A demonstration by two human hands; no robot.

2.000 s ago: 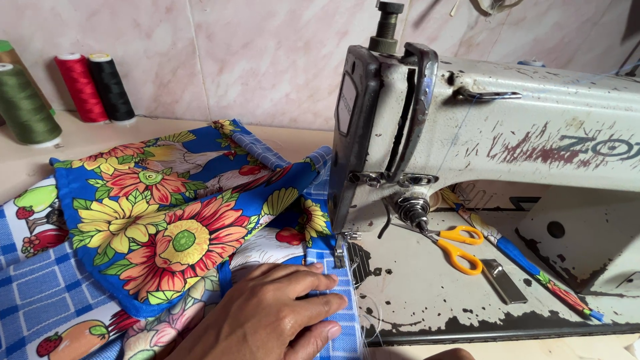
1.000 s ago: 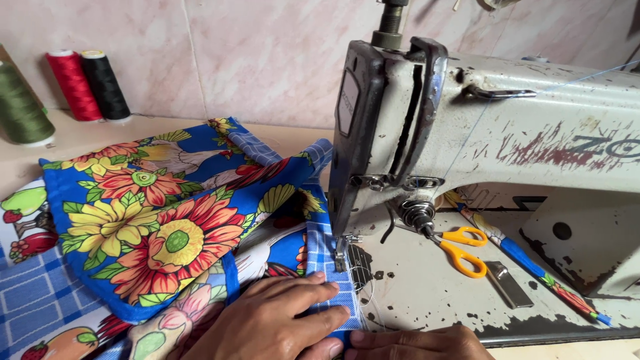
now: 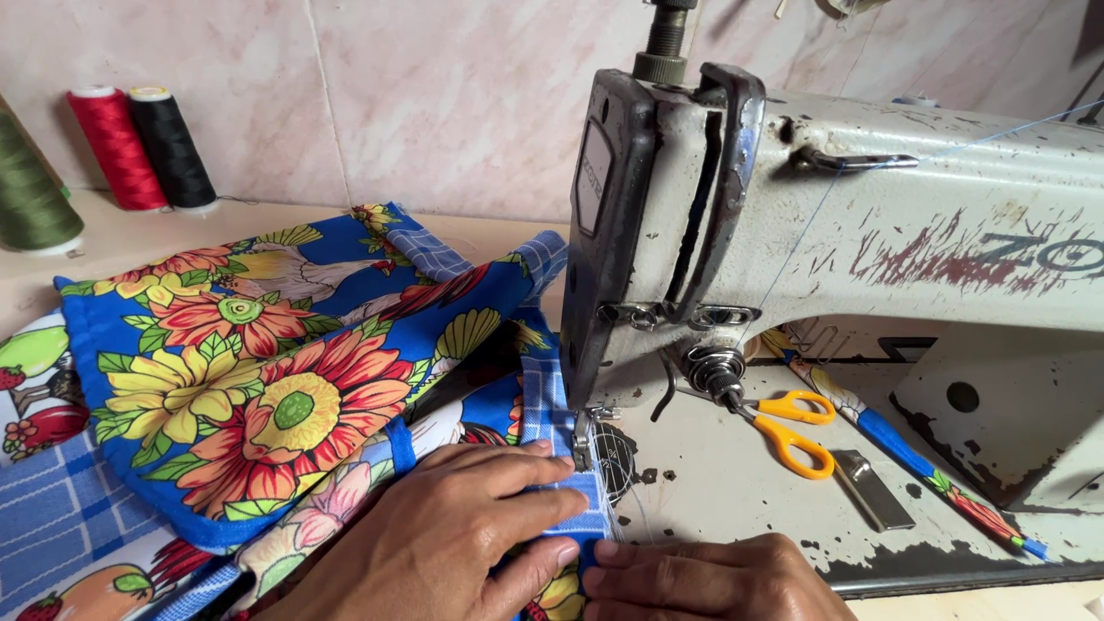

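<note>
A floral print fabric piece (image 3: 336, 388) in blue, red and yellow lies bunched left of the industrial sewing machine (image 3: 828, 233). Its blue checked strip (image 3: 546, 405) runs beneath the presser foot (image 3: 583, 444). My left hand (image 3: 448, 526) rests palm down on the cloth, fingertips on the strip just left of and in front of the foot. At the cloth's right edge, below the foot, my right hand (image 3: 716, 578) touches the blue border with its fingertips; whether it pinches the cloth is hidden. Loose pale threads trail by the needle plate (image 3: 614, 466).
Orange-handled scissors (image 3: 798, 440), a small metal piece (image 3: 873, 490) and a narrow rolled floral strip (image 3: 914, 457) lie on the machine bed. Green (image 3: 34, 190), red (image 3: 118, 151) and black thread cones (image 3: 172, 151) stand at the back left, by the marbled wall (image 3: 448, 103).
My right hand, barely in view at the bottom two seconds ago, has come up to the cloth's edge beside my left hand. My left hand stays on the cloth.
</note>
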